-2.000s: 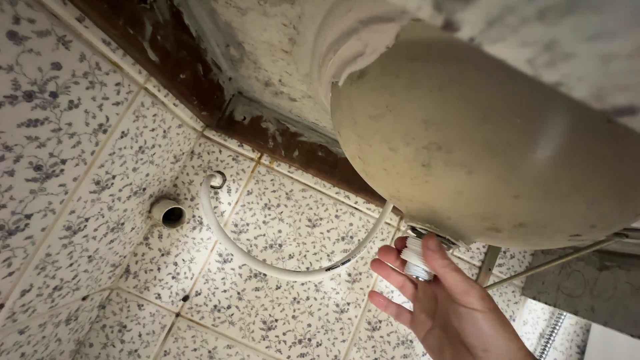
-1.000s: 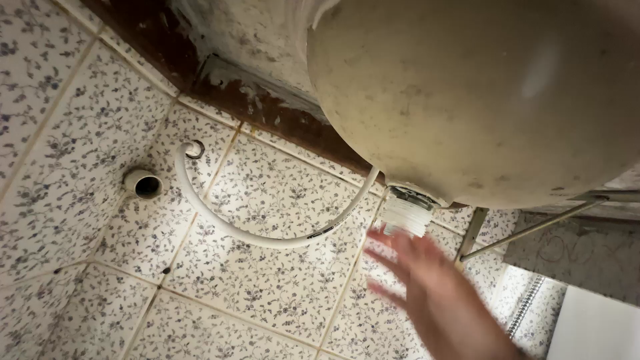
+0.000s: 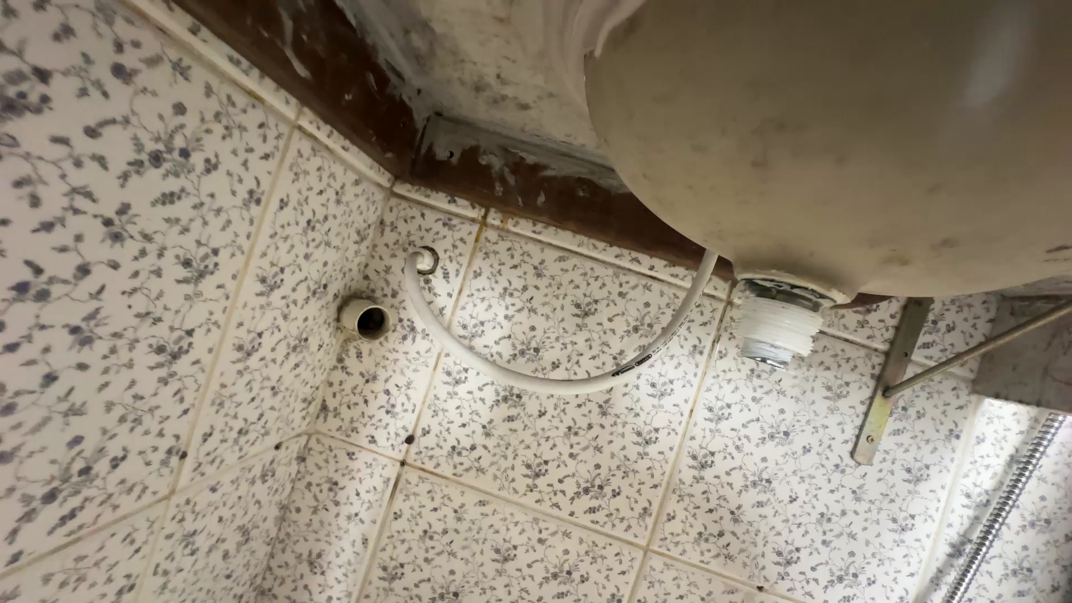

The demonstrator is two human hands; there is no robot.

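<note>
Neither my left hand nor my right hand shows in the head view. The underside of a washbasin [image 3: 804,159] fills the upper right. From its bottom a drain tailpiece [image 3: 766,360] points down, its threads wrapped in white thread-seal tape [image 3: 777,322]. A white flexible hose [image 3: 544,383] hangs in a curve from behind the basin to a hole in the tiled wall. Left of that hole, an open drain pipe stub [image 3: 366,320] sticks out near the wall corner.
A metal bracket [image 3: 894,381] with a diagonal rod [image 3: 976,350] stands right of the drain. A corrugated metal hose [image 3: 1005,507] runs down at the lower right. Flower-patterned tiles [image 3: 536,477] cover the walls, below a brown strip [image 3: 536,180] under the countertop.
A hand was at the taped drain thread two seconds ago, then just below it with fingers spread. It has now left the view, and the whole taped thread shows.
</note>
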